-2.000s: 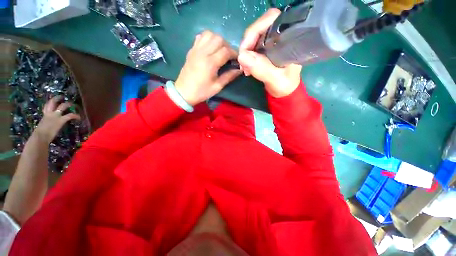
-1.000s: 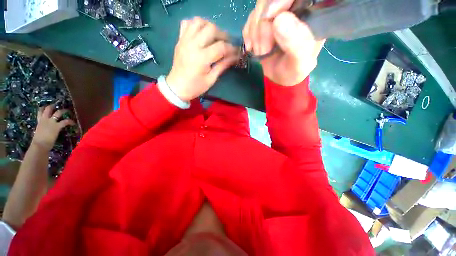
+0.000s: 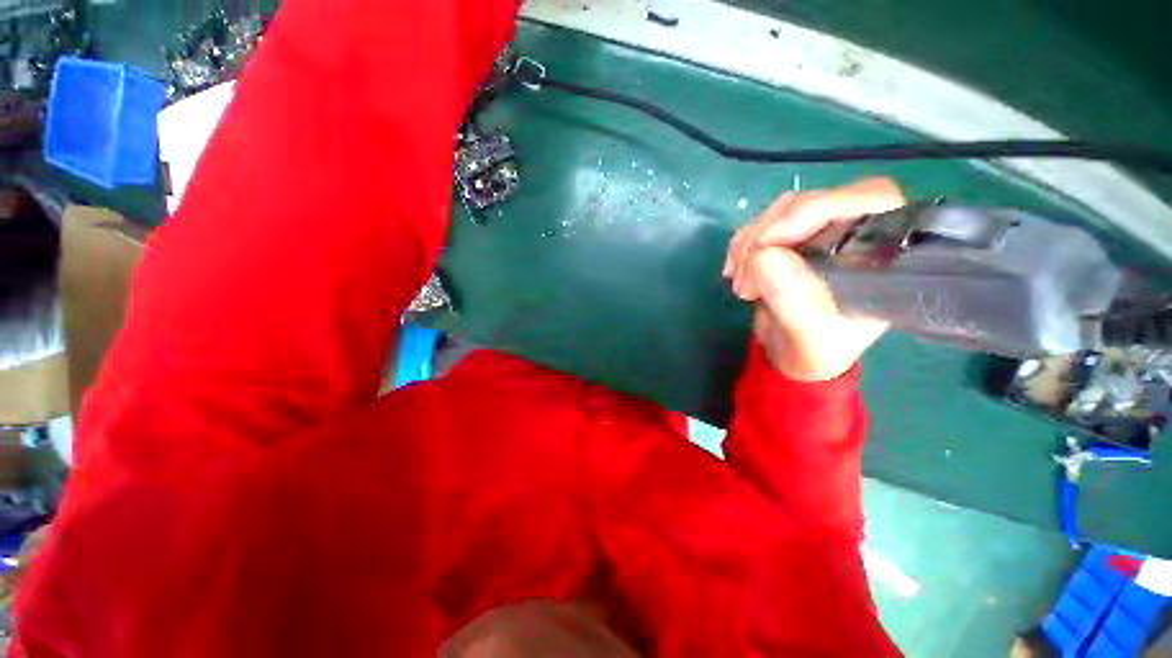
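Note:
My right hand (image 3: 810, 276) is closed around the nose end of a large grey electric screwdriver (image 3: 958, 276), held above the green bench with its body pointing right. Its tip is hidden by my fingers. My left hand is out of the picture; only its red sleeve (image 3: 347, 167) shows, reaching up past the top edge. A dark circuit board assembly (image 3: 487, 170) lies on the bench beside the sleeve, and part of another silvery one (image 3: 429, 296) shows below it. Tiny pale specks lie on the bench left of my right hand.
A black cord (image 3: 733, 153) crosses the bench's far side near the pale rail (image 3: 823, 80). A parts box (image 3: 1086, 392) and blue-handled cutters (image 3: 1069, 495) are at the right. A blue bin (image 3: 103, 122) and a partly covered white box (image 3: 193, 135) are at the left. Blue divided trays (image 3: 1103, 604) sit below.
The view has shifted. My left hand has left my right hand and gone out at the top, its arm stretched forward. My right hand still holds the screwdriver. The other person's hand is out of view.

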